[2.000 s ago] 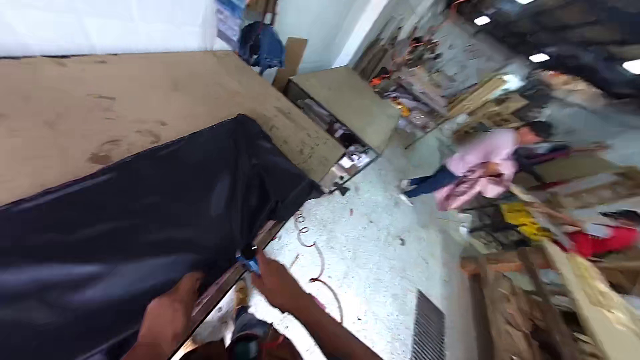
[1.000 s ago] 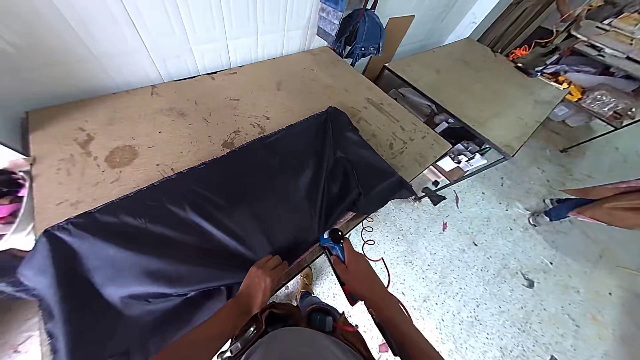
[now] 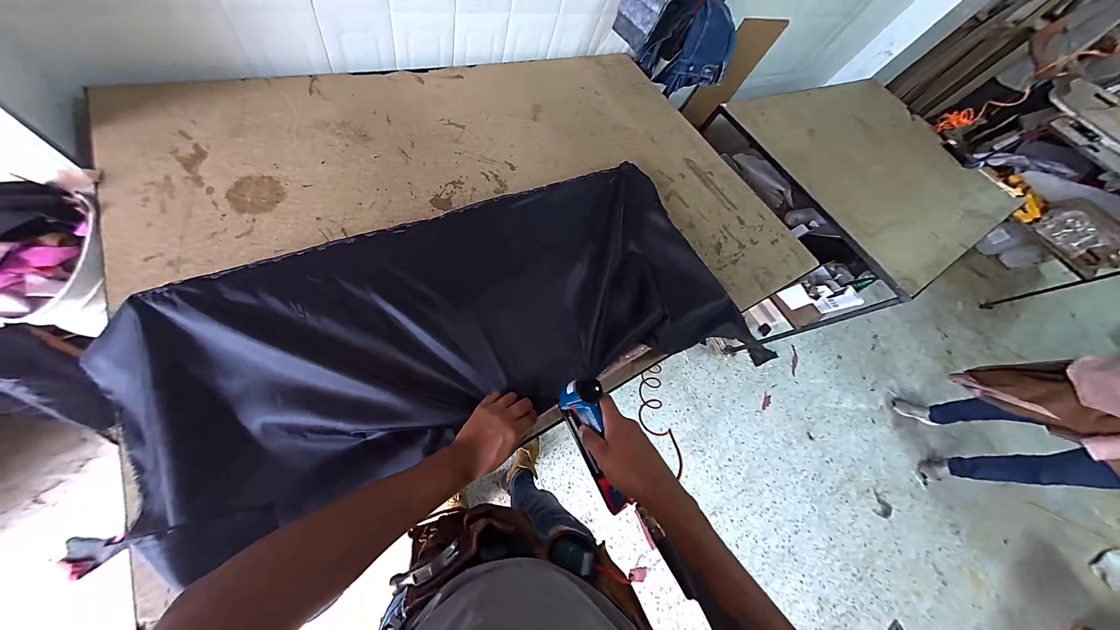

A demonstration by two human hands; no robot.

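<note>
Black fabric [image 3: 490, 271] lies over the near part of a brown board-topped table [image 3: 350, 149], with a staple-like line along its far edge. My left hand [image 3: 497, 427] grips the fabric at the near edge, where folds fan out from the fingers. Just right of it, my right hand [image 3: 623, 446] is closed round a blue pneumatic stapler [image 3: 581, 404], its nose close to the fabric's edge. A coiled red air hose [image 3: 651, 402] hangs behind the tool. Part of a frame rail [image 3: 632, 367] shows under the fabric; the stapler's tip is hidden.
A second table [image 3: 875, 175] with a cluttered shelf [image 3: 822, 289] stands at the right. A white bin [image 3: 74, 297] of fabric scraps is at the left. A person [image 3: 1032, 437] stands at the right edge on the speckled floor. A denim bag [image 3: 691, 48] hangs beyond the table.
The view has swung left since the first frame. The person at the right shows only in part now. Both hands stay at the fabric's near edge, the stapler still in my right hand.
</note>
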